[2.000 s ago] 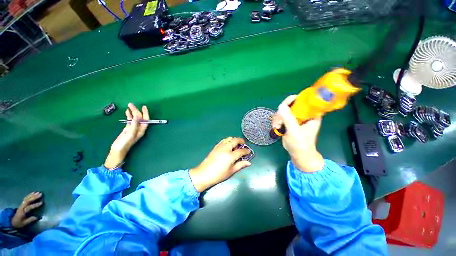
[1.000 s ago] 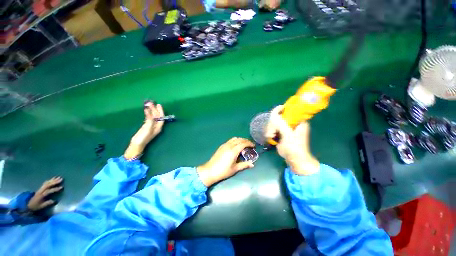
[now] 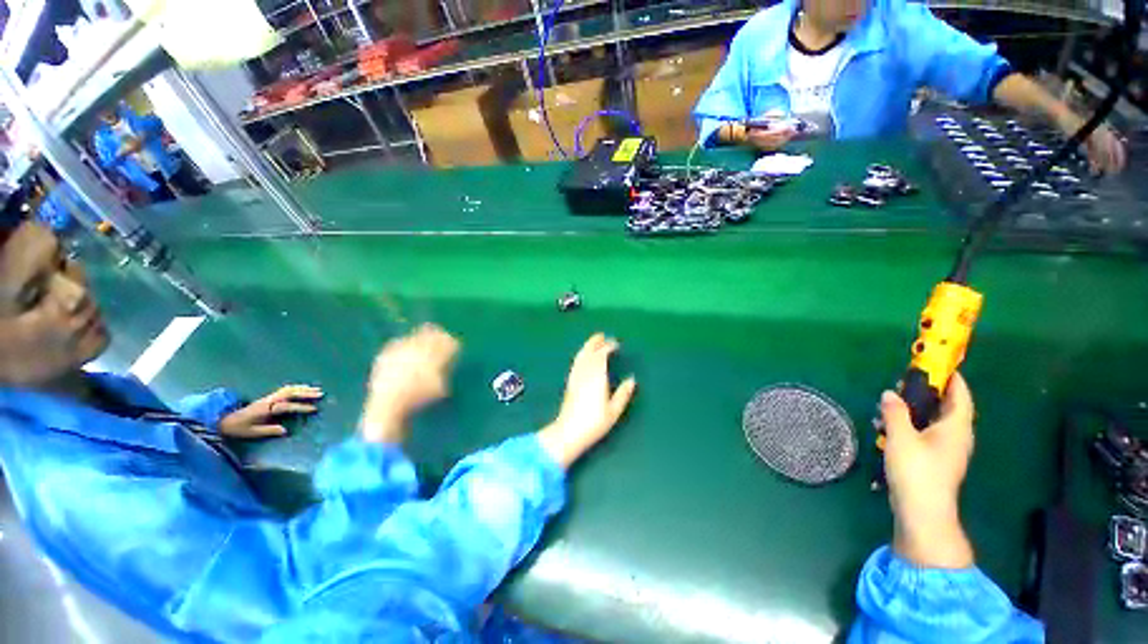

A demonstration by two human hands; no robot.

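My right hand (image 3: 929, 472) grips the yellow-orange electric screwdriver (image 3: 947, 330) by its black lower end, to the right of the round grey speckled disc (image 3: 799, 434). A black cable rises from the screwdriver's top. My left hand (image 3: 589, 400) is open and empty over the green mat, with its fingers apart. A small dark housing with a silver rim (image 3: 507, 385) lies on the mat to the left of my left hand. Another small housing (image 3: 569, 301) lies beyond my fingertips.
A neighbour's blurred hand (image 3: 413, 371) is left of the near housing. A black box (image 3: 607, 176) and a housing pile (image 3: 705, 199) lie across the bench. A person (image 3: 856, 76) sits opposite by dark trays (image 3: 1007, 170). More housings (image 3: 1129, 538) lie at the right edge.
The view has swung up and left. My left hand has let go of the housing and moved away from the disc. My right hand has moved the screwdriver off to the disc's right.
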